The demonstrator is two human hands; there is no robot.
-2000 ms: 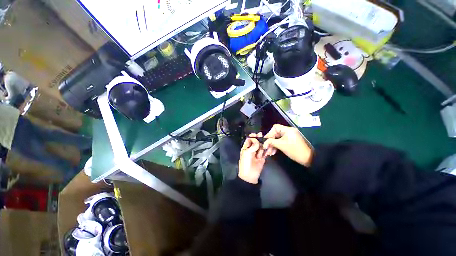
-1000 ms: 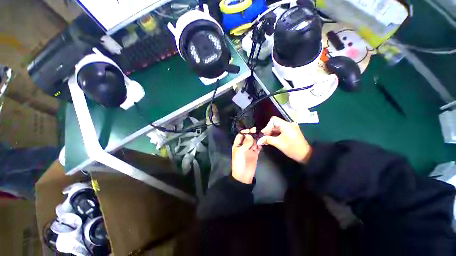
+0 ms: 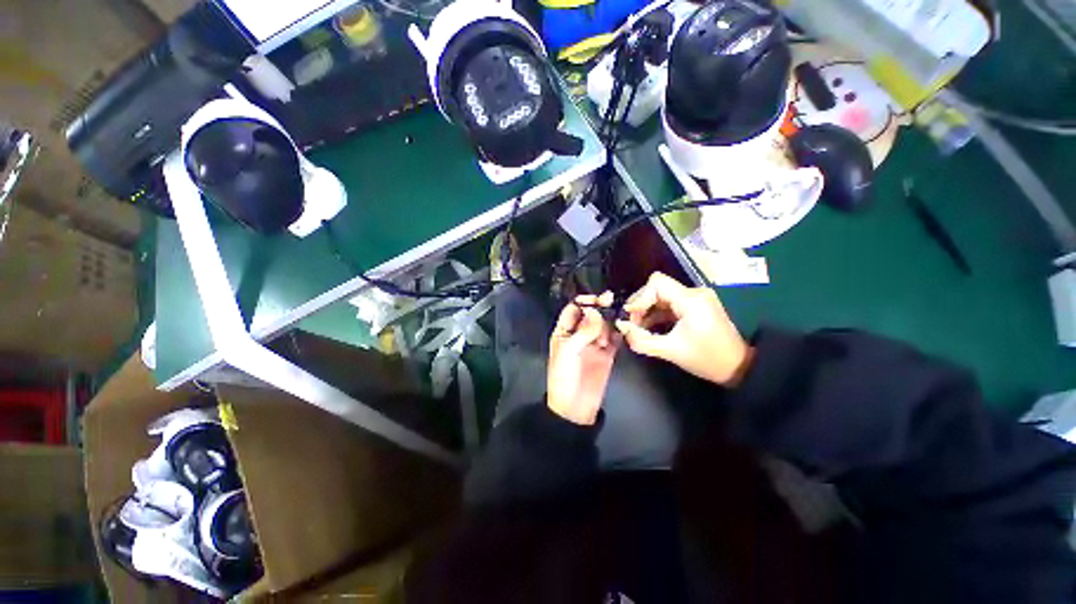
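Observation:
My left hand (image 3: 581,360) and my right hand (image 3: 687,330) are close together above my lap, fingertips pinched on a thin black cable connector (image 3: 616,314). Its exact shape is too small and dark to tell. Black leads (image 3: 413,289) run from it area towards the bench edge. Three white dome cameras with black heads stand on the green bench: one at the left (image 3: 245,175), one in the middle (image 3: 498,100) and one at the right (image 3: 722,89), which has a black cable across its white base.
An open carton (image 3: 283,472) at lower left holds several cameras. A white frame bar (image 3: 342,401) runs beside it. A black mouse (image 3: 833,163) lies on the cartoon pad (image 3: 871,89). A pen-like black item (image 3: 938,230) lies at right. A long box (image 3: 903,41) is at upper right.
The view has shifted, so bench items appear nearer and higher than at first. Both hands stay together at the connector, with my right hand's fingers slightly changed.

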